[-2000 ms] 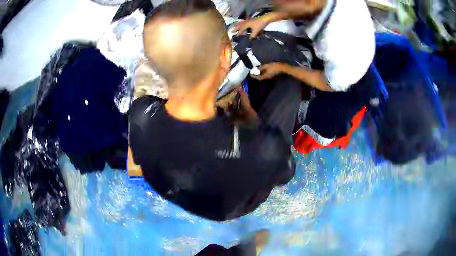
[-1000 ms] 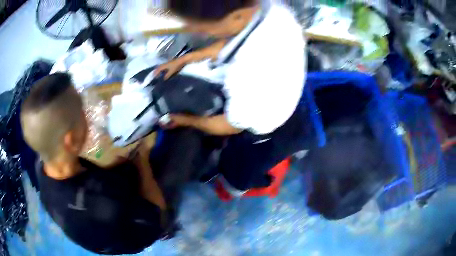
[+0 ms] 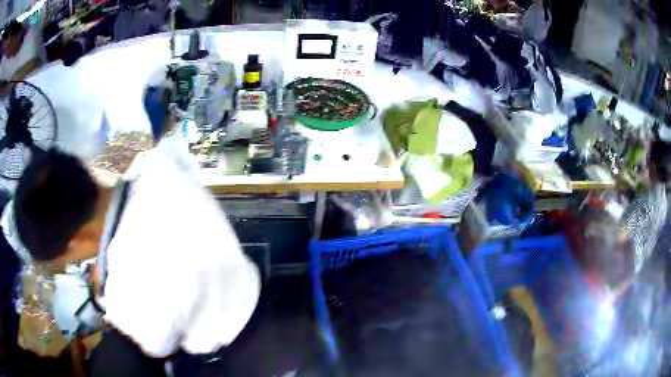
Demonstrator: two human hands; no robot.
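Neither of my hands shows. Nearest in front is a large blue lattice crate [image 3: 324, 294] with a dark heap of cloth [image 3: 397, 309] in it. A second blue crate [image 3: 515, 258] stands to its right, partly hidden and blurred. A pale, blurred forearm shape [image 3: 538, 331] crosses in front of it; it seems to belong to a blurred person at the right. At the left, a person in a white top [image 3: 176, 258] bends over a pale garment piece [image 3: 73, 302]; that person's hands are mostly hidden.
Behind the crates stands a bench [image 3: 368, 181] with a machine, a green round tray [image 3: 331, 104] of small parts and a white control box [image 3: 316, 62]. Green cloth [image 3: 423, 140] lies at its right. A black fan [image 3: 26, 125] stands far left. Dark garments lie farther back.
The view has swung right and up. The person in white has shifted left in the picture, the person in black has left it, and the bench and tray have come into view.
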